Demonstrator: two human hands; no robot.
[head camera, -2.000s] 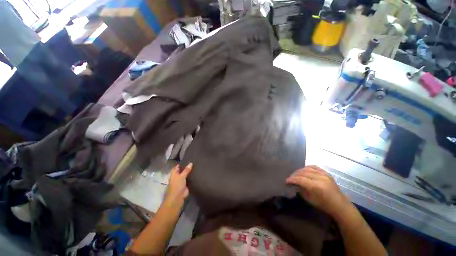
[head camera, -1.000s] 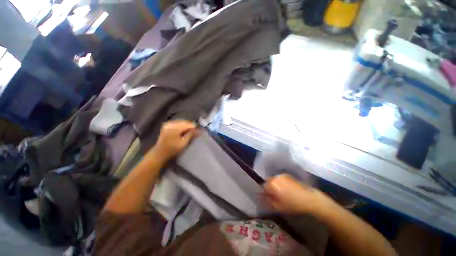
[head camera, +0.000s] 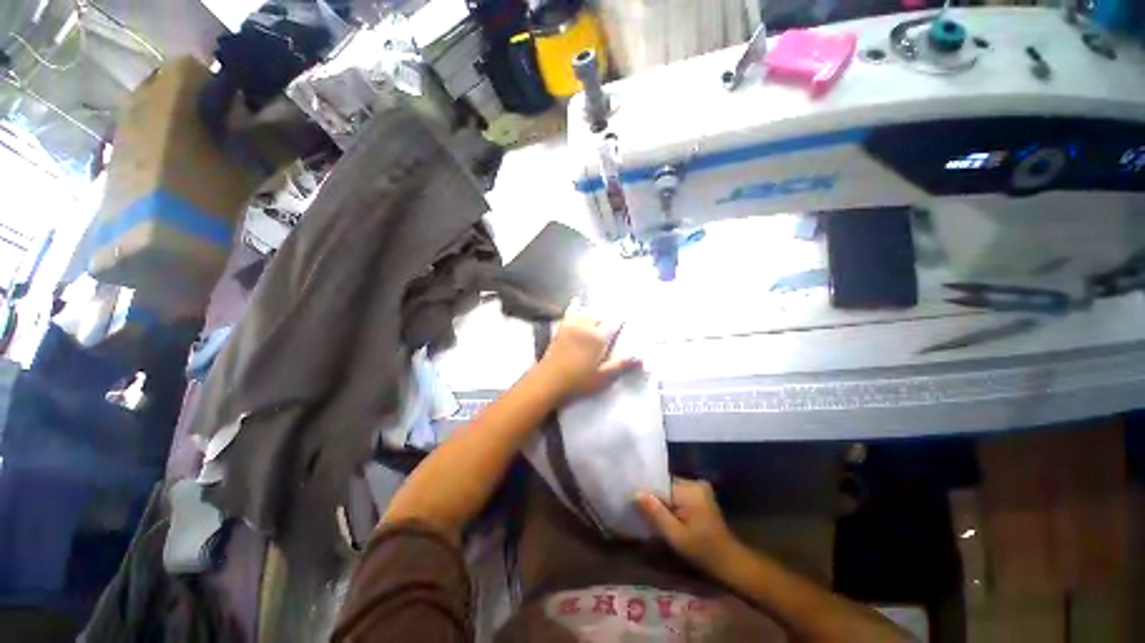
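A garment panel (head camera: 609, 459), pale on its upward face with a dark strip along its left side, hangs over the table's front edge towards my lap. My left hand (head camera: 580, 354) holds its upper end just in front of the needle area. My right hand (head camera: 688, 518) grips its lower right edge. A dark grey-brown end of fabric (head camera: 549, 266) lies on the bed left of the needle. The white sewing machine (head camera: 779, 189) has its lamp lit; glare hides the needle and presser foot (head camera: 632, 251).
A dark fabric heap (head camera: 339, 289) lies left of the machine. A black flat pad (head camera: 873, 258), blue-black snips (head camera: 1017, 297) and a thin metal tool (head camera: 979, 335) lie on the bed. A pink item (head camera: 810, 60) sits on the machine head. A cardboard box (head camera: 170, 176) stands at back left.
The view has turned right towards the machine. The panel, held lower at my lap a second ago, now reaches up to the needle area, with my left hand beside it.
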